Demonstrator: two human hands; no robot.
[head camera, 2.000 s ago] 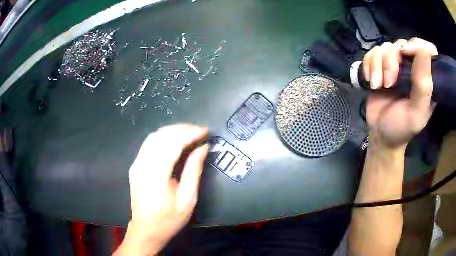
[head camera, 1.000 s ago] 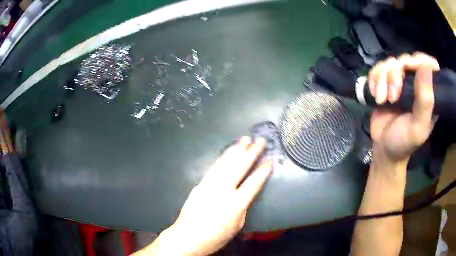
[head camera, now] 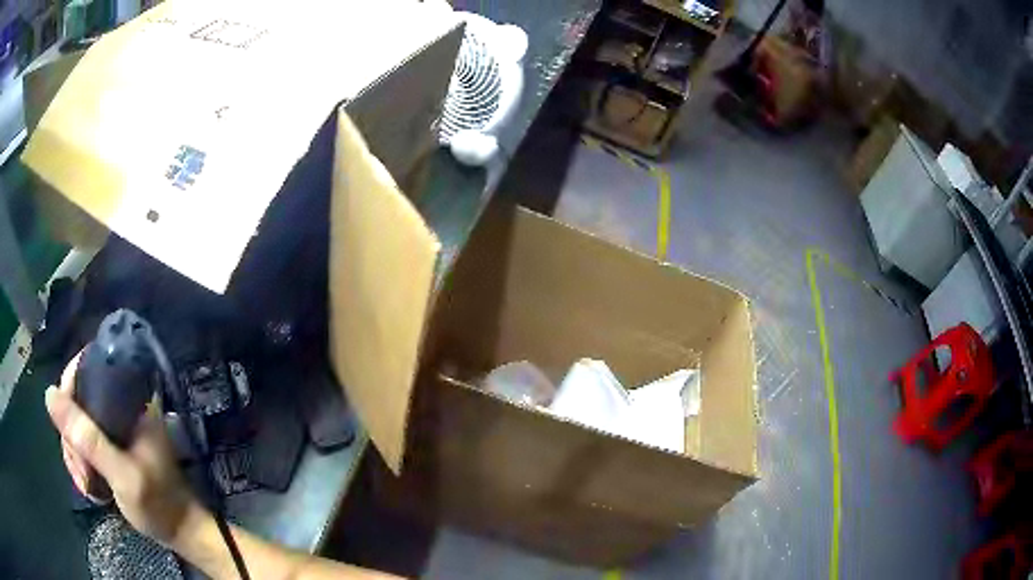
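Observation:
My right hand (head camera: 142, 465) is at the lower left of the view, wrapped around the dark electric screwdriver (head camera: 117, 380). The screwdriver's rear end faces the camera and its tip is hidden. Its black cord (head camera: 199, 436) runs down across my wrist. Beside the hand lies a pile of black plastic housings (head camera: 272, 436) on the bench. Part of the round screw tray (head camera: 127, 553) shows below the hand, cut off by the bottom edge. My left hand is out of the picture.
An open carton (head camera: 368, 295) with raised flaps stands at upper left by the pile. A white fan (head camera: 481, 85) is behind it. An open cardboard box (head camera: 589, 499) with white plastic inside stands right of the bench. Red stools (head camera: 949, 385) and yellow floor lines (head camera: 833, 419) are at right.
The view has swung far to the right, so the carton, box and floor now show. The metal pins and my left hand have left the view. My right hand still holds the screwdriver.

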